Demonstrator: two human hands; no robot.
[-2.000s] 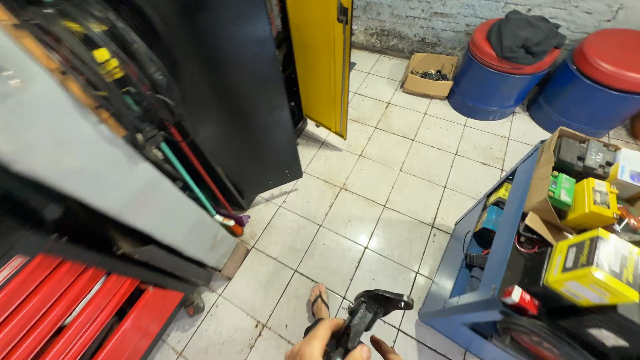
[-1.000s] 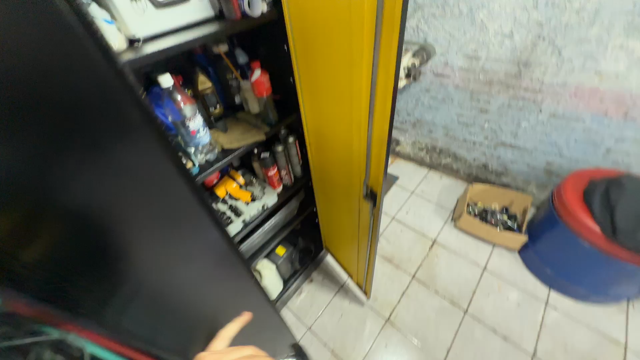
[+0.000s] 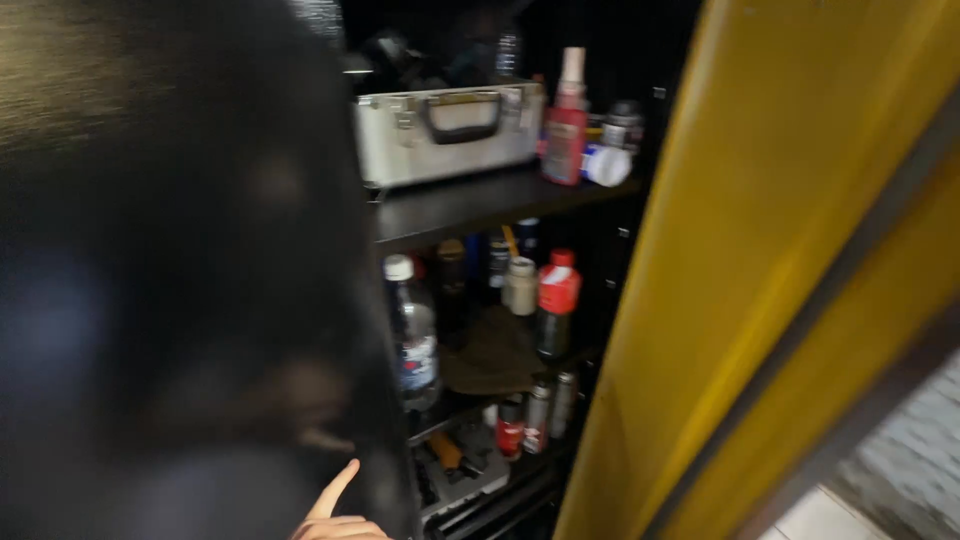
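Note:
At the bottom edge, what appears to be my left hand (image 3: 339, 517) shows only in part, one finger extended upward beside the black cabinet door (image 3: 202, 270). A faint reflection shows on the door above the fingertip; whether they touch is unclear. The rest of the hand is cut off, so anything in it is hidden. My right hand is out of view. Right of the door, the cabinet shelves hold a silver hard case (image 3: 457, 150), a red spray bottle (image 3: 565, 135), a clear plastic bottle (image 3: 416, 345), a red-capped bottle (image 3: 559, 296) and several small cans (image 3: 536, 420).
A yellow cabinet door (image 3: 690, 262) stands swung out on the right. Low in the cabinet lies a grey tray (image 3: 472, 480) with an orange tool (image 3: 445, 450). White floor tiles (image 3: 817, 517) and a brick wall (image 3: 900, 457) show at lower right.
The view has turned and come much closer to the cabinet. Two seconds ago both hands were in view around a black part; now one hand shows and the part does not.

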